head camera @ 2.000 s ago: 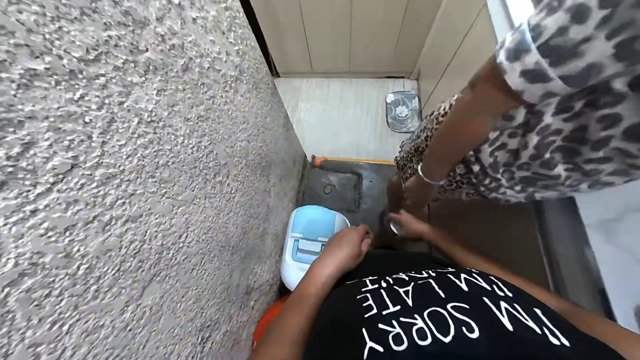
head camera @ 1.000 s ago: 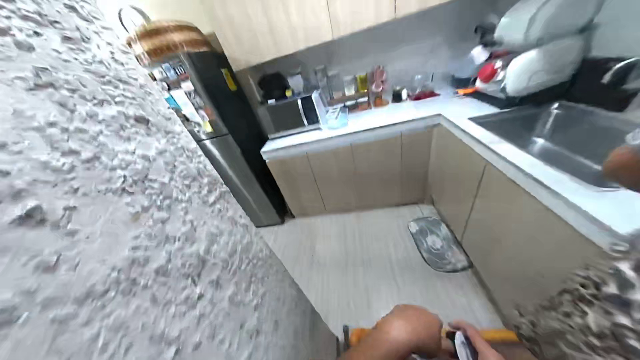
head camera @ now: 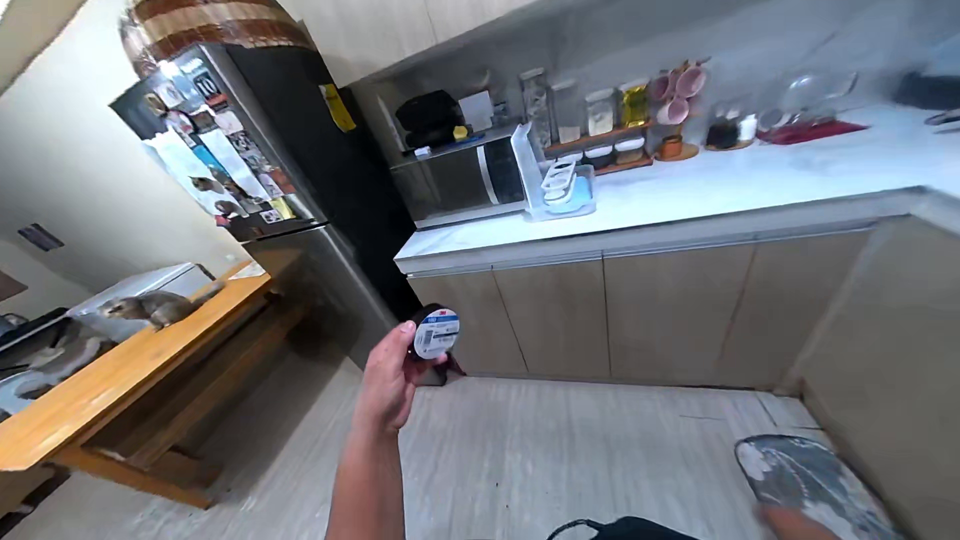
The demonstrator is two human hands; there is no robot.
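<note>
In my left hand [head camera: 394, 375] is a black roll of 3M electrical tape [head camera: 436, 333], held up by its edge between thumb and fingers, its round white and blue label facing me. Behind the roll stand the fridge and the wooden lower cabinets. A blurred hand [head camera: 796, 523] shows at the bottom right edge, over a grey patterned floor mat [head camera: 814, 480]; it seems to be my right hand, and its fingers and anything in it cannot be made out.
A white counter [head camera: 675, 196] bears a microwave [head camera: 465, 180], jars and pink cups. A steel fridge [head camera: 315, 172] with magnets stands left of it. Further left, a cat [head camera: 161, 306] is on a wooden table [head camera: 142, 356] with a bench [head camera: 202, 390] beside it. Pale flooring lies before the cabinets.
The view has swung up and left from the wall and floor to the kitchen. My left hand is now raised with the tape roll. The person in leopard print is out of view.
</note>
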